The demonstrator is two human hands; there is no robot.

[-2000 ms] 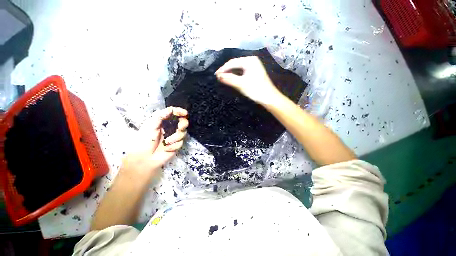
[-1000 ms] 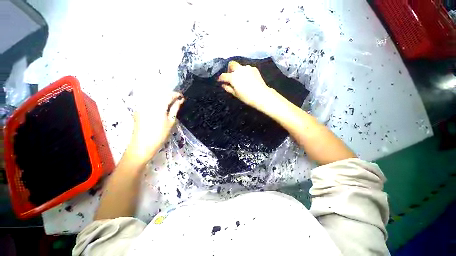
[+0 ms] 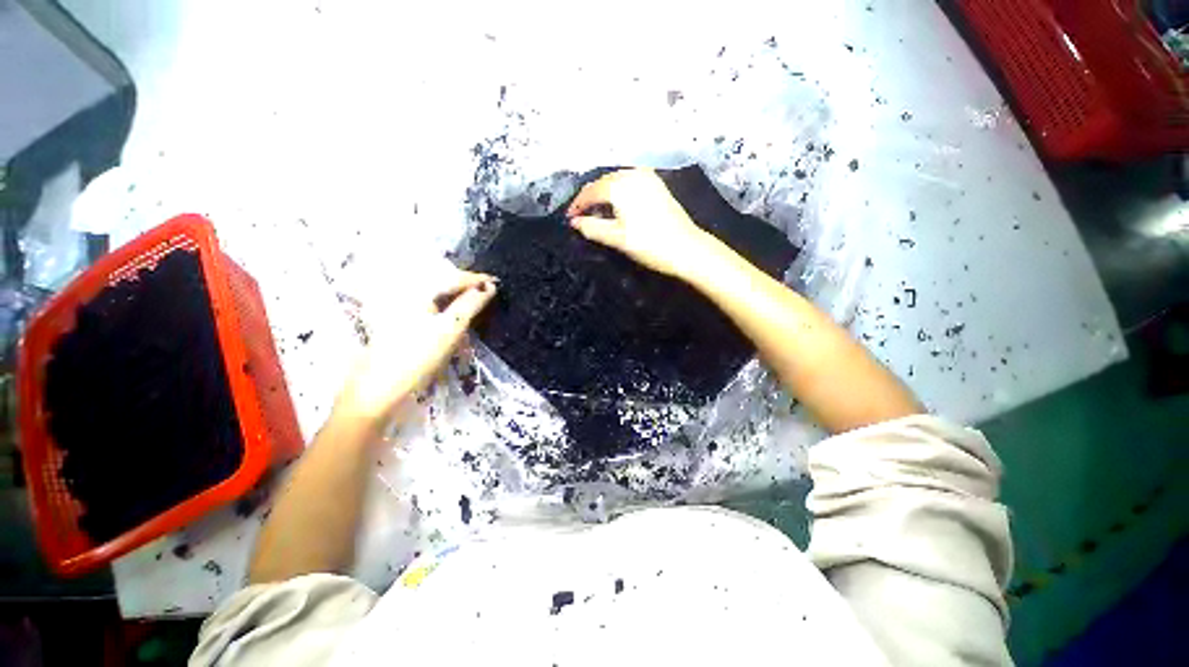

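A wide heap of small black parts (image 3: 613,313) lies in the open mouth of a clear crinkled plastic bag (image 3: 489,424). My right hand (image 3: 639,224) is over the far part of the heap, thumb and fingertips close together; whether a piece is between them is too small to tell. My left hand (image 3: 424,336) is at the left edge of the heap, fingers curled and fingertips near the thumb; a small dark spot shows at the fingertips, and the palm is hidden.
A red perforated basket (image 3: 267,378) filled with black pieces stands at the left table edge. Another red basket (image 3: 1030,78) is at the far right. Black flakes are scattered over the white tabletop (image 3: 1030,313) and my beige coat. Green floor shows at the lower right.
My left hand has turned over since the earliest frame; the dark clump then seen in it is now hidden. My right hand stays over the heap. The view has shifted slightly.
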